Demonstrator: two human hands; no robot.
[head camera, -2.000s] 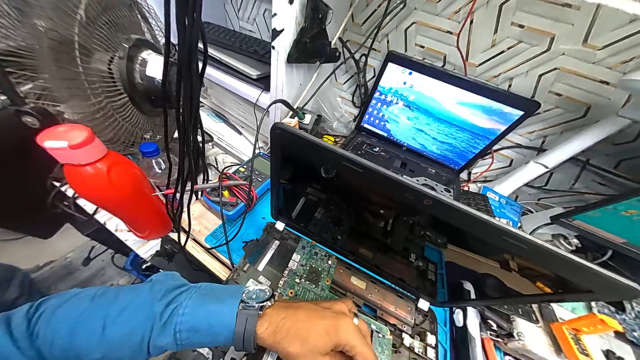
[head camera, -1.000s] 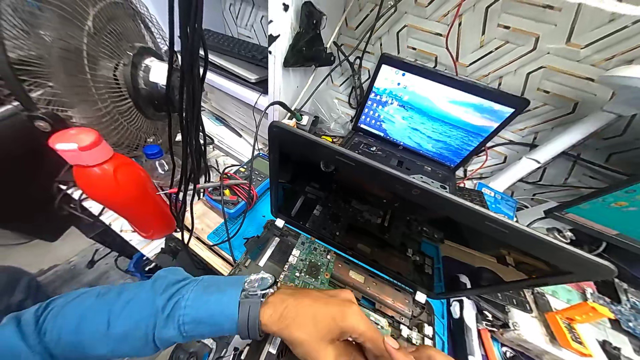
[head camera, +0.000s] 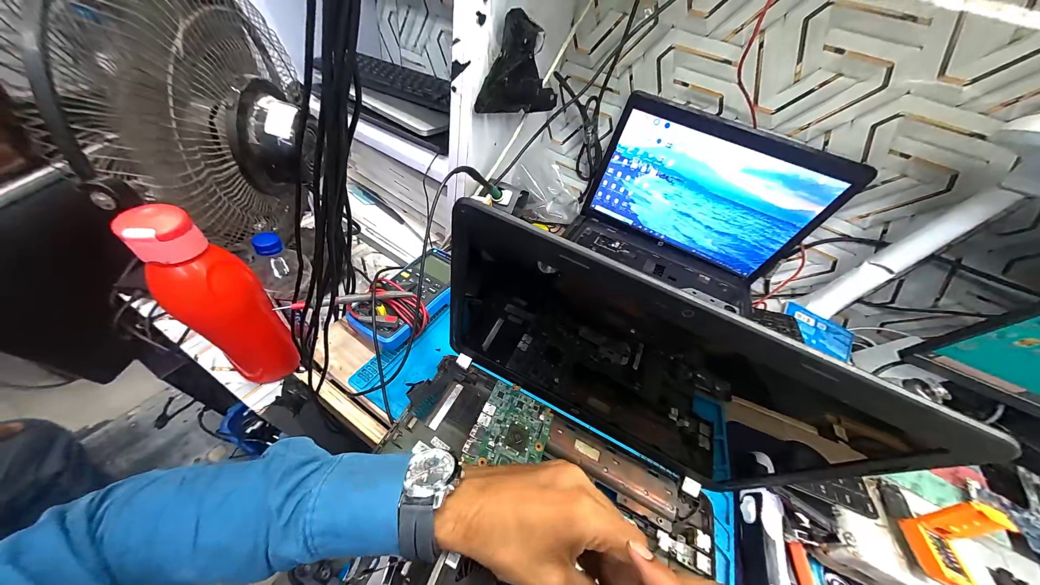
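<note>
My left hand (head camera: 536, 516), with a blue sleeve and a wristwatch (head camera: 429, 474), lies over the front of an opened laptop base. Its fingertips point down past the lower edge, so whatever they hold is hidden. Fingers of my right hand (head camera: 650, 566) show at the bottom edge, close against the left; the rest is out of view. Beyond the hands, the base shows a green circuit board (head camera: 513, 429) and a brownish metal plate (head camera: 609, 463). The laptop's dark screen (head camera: 585, 341) stands raised behind it, reflecting the parts.
A red bottle (head camera: 215, 296) stands left, near hanging black cables (head camera: 325, 162) and a fan (head camera: 203, 97). A blue multimeter (head camera: 406, 301) with red leads lies behind the base. Another laptop (head camera: 715, 195) is lit at the back. An orange plastic piece (head camera: 942, 536) lies right among loose parts.
Fingers of my right hand, not seen two seconds ago, now show beside my left at the bottom edge. My left hand has turned downward, its fingers now lower over the base.
</note>
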